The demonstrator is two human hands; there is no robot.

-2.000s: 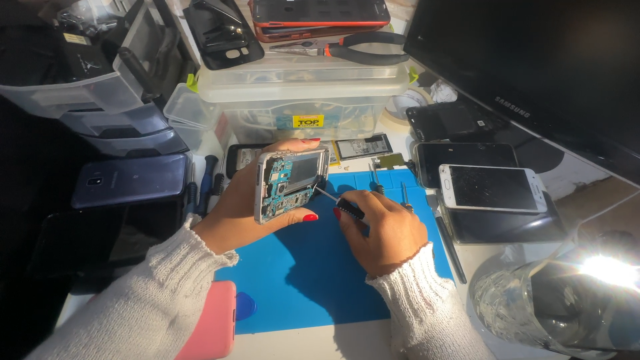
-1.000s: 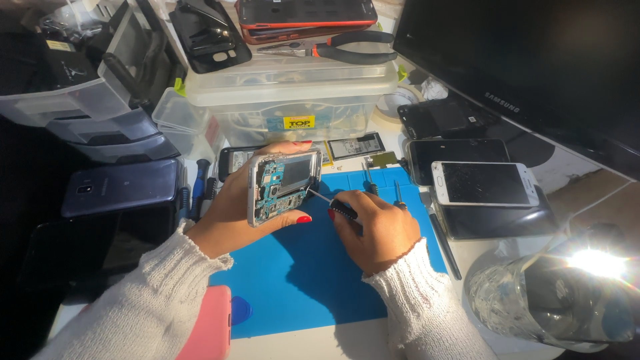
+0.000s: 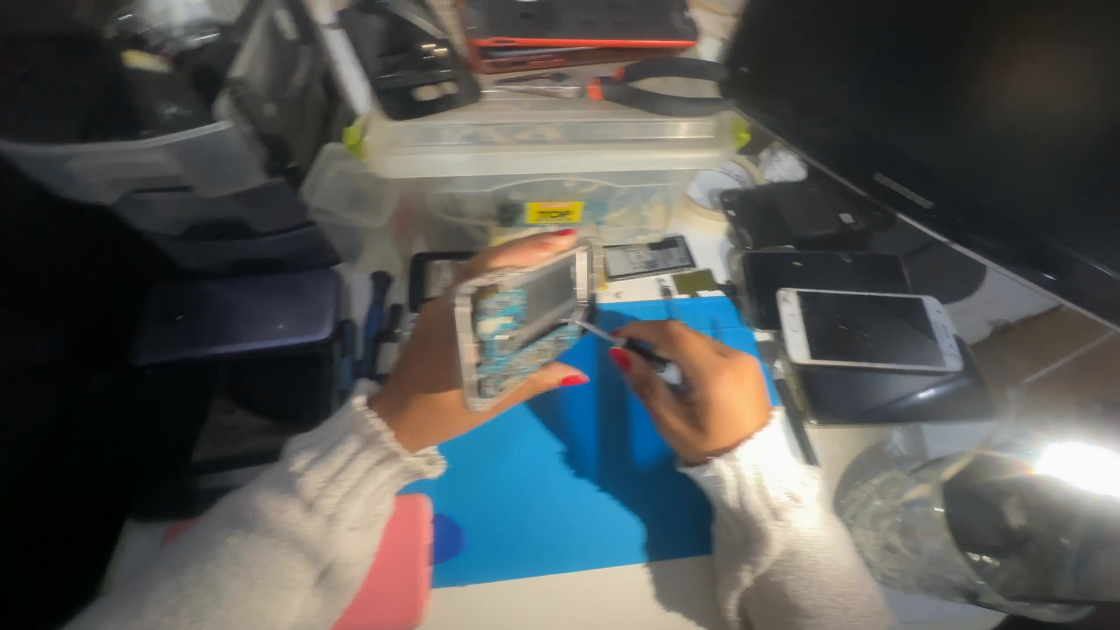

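My left hand grips an opened smartphone by its edges, tilted up, with its circuit board and dark battery area facing right. In my right hand is a thin screwdriver with a dark handle, held between thumb and fingers. Its metal tip is at the phone's inner right edge; blur hides whether it touches. Both hands are above a blue work mat. A loose phone battery lies behind the phone.
A clear plastic box stands behind the mat, with pliers on its lid. A white phone lies on a dark one at the right, near a monitor and a glass vessel. A pink case lies front left.
Both hands keep hold of the phone and the screwdriver throughout, with the tip staying near the phone's right inner edge. The view has shifted slightly and is blurred now.
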